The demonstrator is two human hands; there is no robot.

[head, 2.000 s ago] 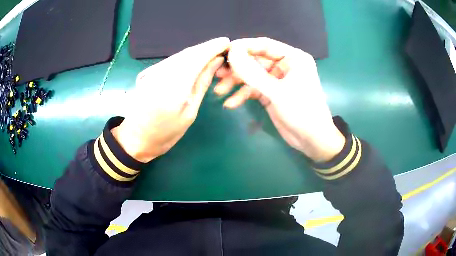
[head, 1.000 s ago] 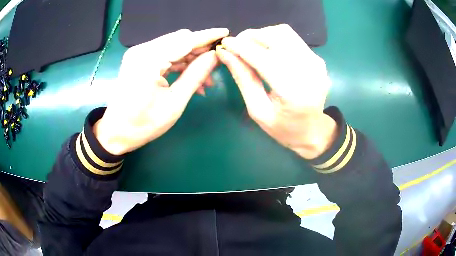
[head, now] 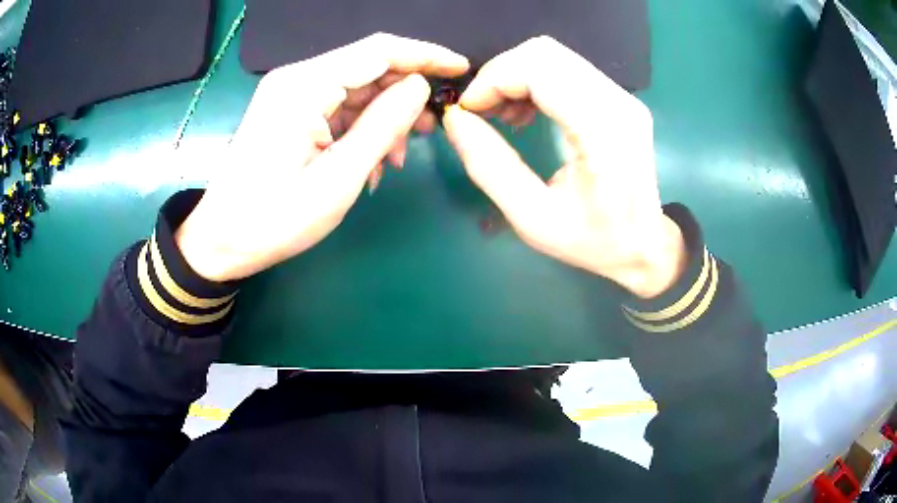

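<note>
A small black part (head: 445,95) with a reddish glint and a tiny yellow spot at its lower side is held between my two hands, just in front of the centre pad. My left hand (head: 315,162) grips it from the left between thumb and fingers. My right hand (head: 575,162) pinches its right side with thumb and forefinger. The fingertips hide much of the part. Both hands are bare and above the green table.
Loose black parts with yellow spots (head: 34,162) lie in a heap at the left. A left pad (head: 113,49), a centre pad (head: 344,20) and a tilted right pad (head: 854,147) stand around. A thin green strip (head: 209,79) lies between left and centre pads.
The hands were closed together and hid the part; now their fingertips are parted more and the part shows. My right finger and thumb are spread wider than one second ago.
</note>
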